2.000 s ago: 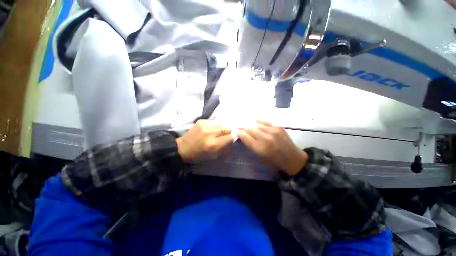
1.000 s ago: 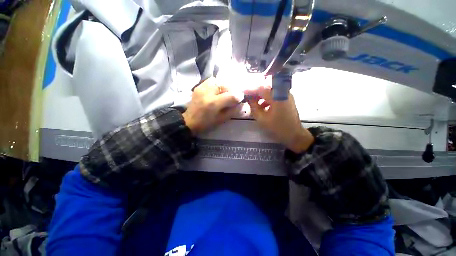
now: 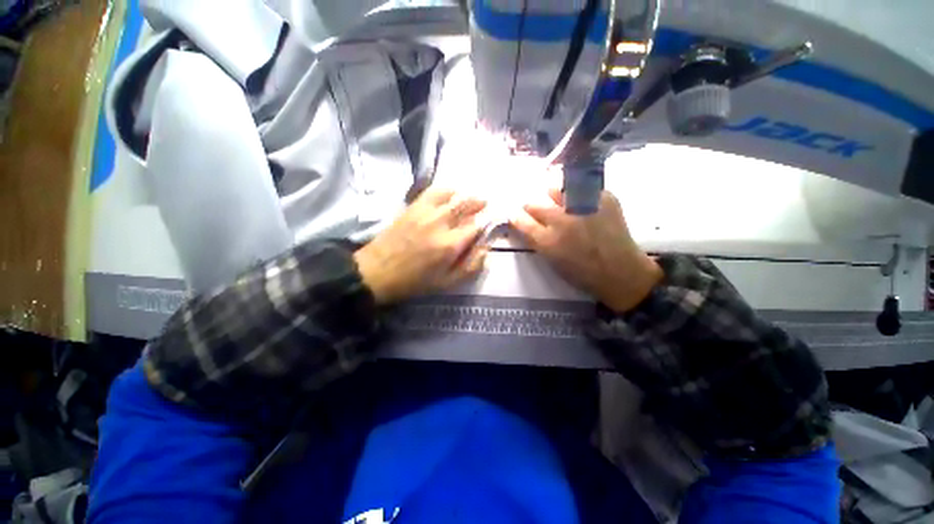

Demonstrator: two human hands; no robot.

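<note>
The light grey garment point(image 3: 220, 174) with dark grey bands lies heaped on the machine table left of the needle. My left hand point(image 3: 425, 246) is at the garment's edge below the needle, its fingertips on the cloth. My right hand point(image 3: 589, 246) is just right of it, fingers on the work, partly behind the dark attachment point(image 3: 584, 184). A small dark edge of cloth point(image 3: 499, 231) shows between my fingertips. The presser foot and needle area is washed out by lamp glare, so the cloth there cannot be made out.
The white machine head point(image 3: 799, 113) with blue stripe stands above and to the right, with a tension knob point(image 3: 701, 105). The ruler-marked front edge point(image 3: 481, 319) runs below my hands. A brown board point(image 3: 41, 164) is at far left. Loose grey cloth point(image 3: 881, 461) lies below right.
From two seconds ago, both hands have moved up from the table's front towards the needle. Since one second ago they have shifted slightly down and their fingers lie flatter.
</note>
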